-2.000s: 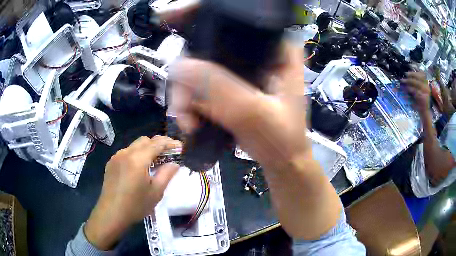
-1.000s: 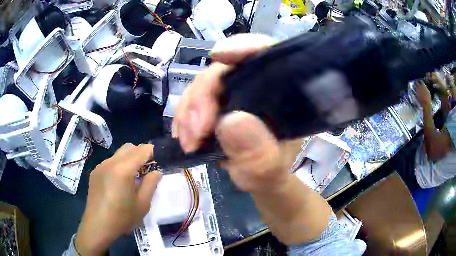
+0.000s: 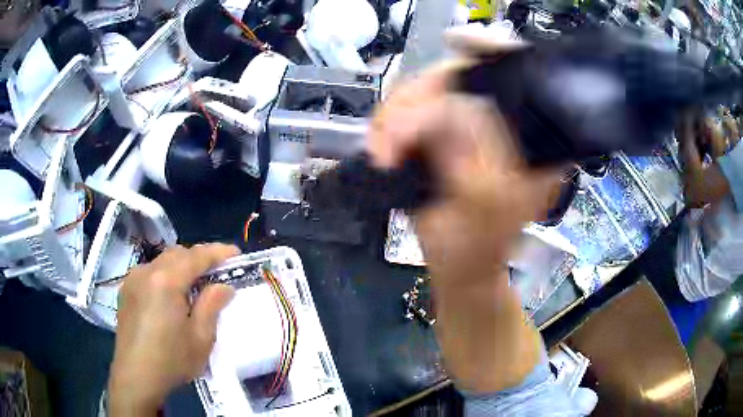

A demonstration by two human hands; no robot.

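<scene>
The white mounting bracket point(image 3: 318, 346) lies on the dark mat in front of me, slightly tilted, with red, yellow and black wires inside. My left hand point(image 3: 175, 313) grips its upper left end, fingers over the rim and thumb inside. My right hand point(image 3: 456, 138), blurred, holds the thick black electric screwdriver point(image 3: 570, 98) nearly level above the mat. The screwdriver's dark front end points left, at the grey-white screw feeder point(image 3: 318, 130). Its tip is too blurred to tell whether it touches.
White-and-black camera units point(image 3: 175, 151) crowd the left and back. Small loose parts point(image 3: 418, 301) lie on the mat. A brown carton point(image 3: 631, 350) stands at lower right, a small parts box point(image 3: 18, 383) at lower left. Another person's arm point(image 3: 701, 179) is at the right.
The screwdriver has moved from the bracket's upper end, up and right to the feeder, in my right hand. The bracket has shifted left and turned slightly, still held by my left hand.
</scene>
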